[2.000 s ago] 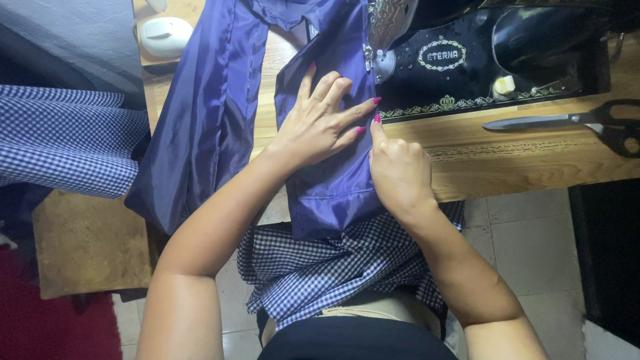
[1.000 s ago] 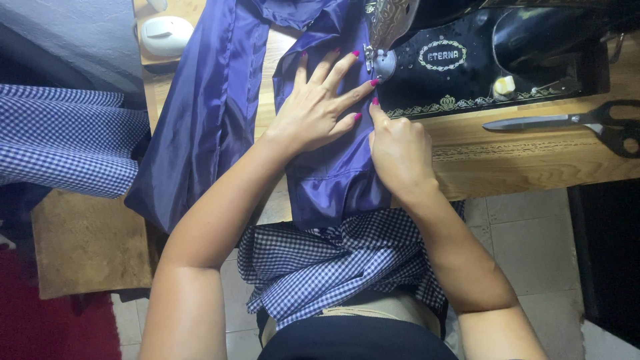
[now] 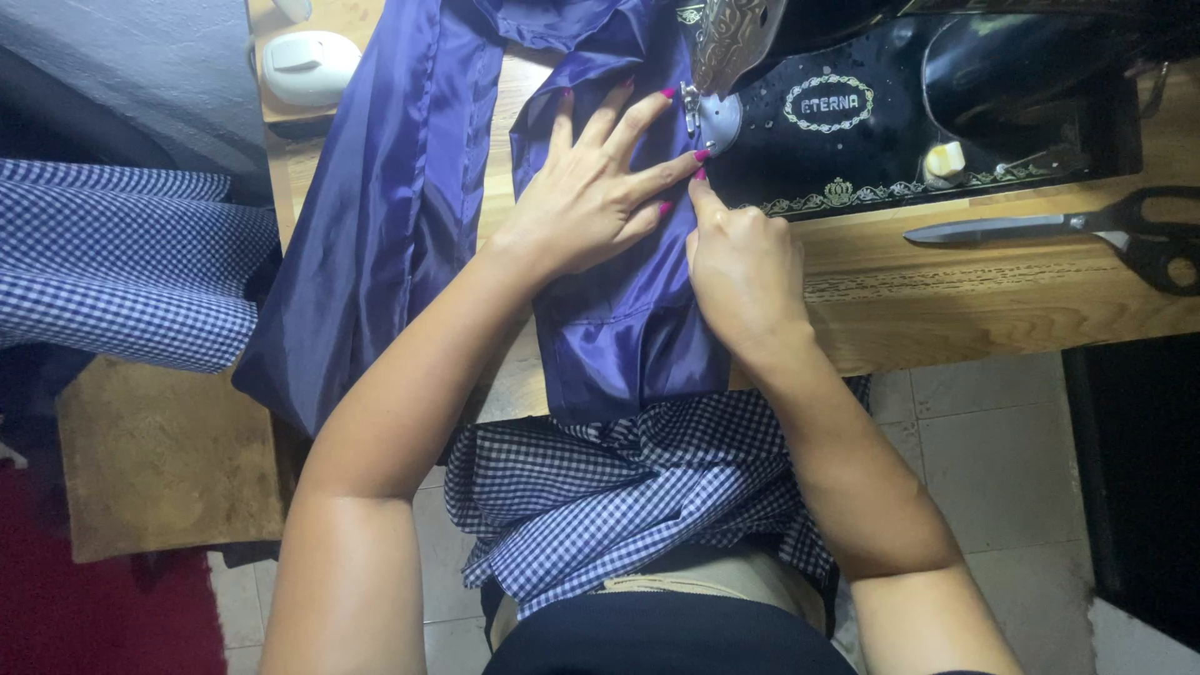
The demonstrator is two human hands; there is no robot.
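Shiny purple fabric lies over the wooden table and reaches under the presser foot of a black sewing machine. My left hand rests flat on the fabric with its fingers spread, just left of the foot. Touching the fabric's right edge near the round metal plate is my right hand, its index finger pointing forward and the other fingers curled. Whether its thumb pinches the fabric is hidden. Blue-and-white gingham cloth lies over the lap and joins or passes beneath the purple fabric; which one cannot be told.
Black-handled scissors lie on the table at the right. A small pale yellow-white object sits on the machine bed. At the left are a white computer mouse, more gingham cloth and a brown stool.
Since the first frame, the purple fabric has moved forward along the presser foot, and my left hand has shifted slightly forward on it. My right hand remains at the fabric's right edge.
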